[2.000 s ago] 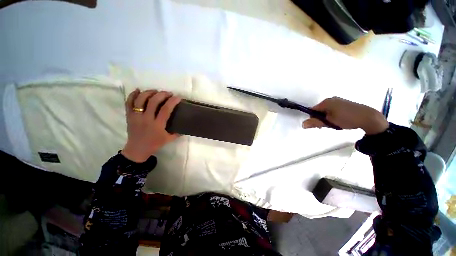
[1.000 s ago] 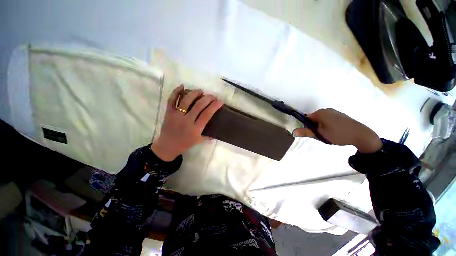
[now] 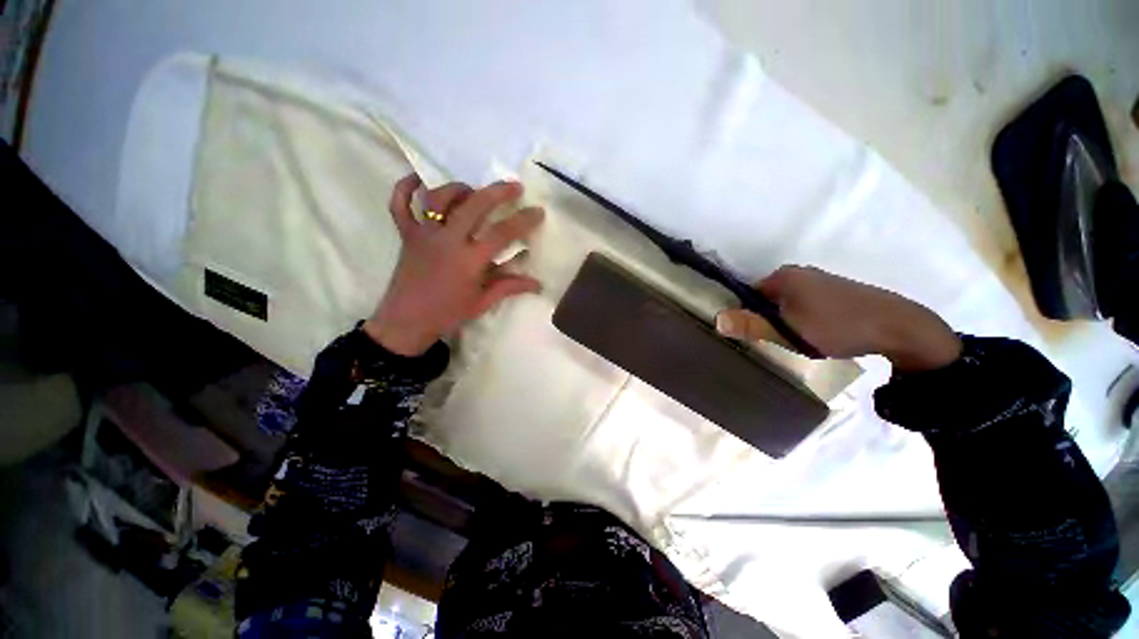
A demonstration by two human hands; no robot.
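Observation:
The cream cloth piece (image 3: 306, 187) lies across the white table cover, with a small dark label (image 3: 235, 293) at its left. My left hand (image 3: 456, 256) is on the cloth with fingers spread and bent; the fingertips touch a raised edge, and I cannot tell if they pinch it. The brown pressing block (image 3: 690, 353) lies on the cloth, right of my left hand and not touched by it. My right hand (image 3: 818, 312) is closed on the handles of the black shears (image 3: 675, 247). Their blades look closed and point up-left, above the block.
The dark steam iron (image 3: 1084, 212) stands at the far right, cut off by the picture's edge. A second grey block with a dark end (image 3: 881, 604) lies at the lower right. Clutter (image 3: 138, 437) is below the table at the left.
My left hand has let go of the brown block and moved left onto the cloth. The block now lies alone. The view has shifted, so the iron shows farther right. The shears stay in my right hand.

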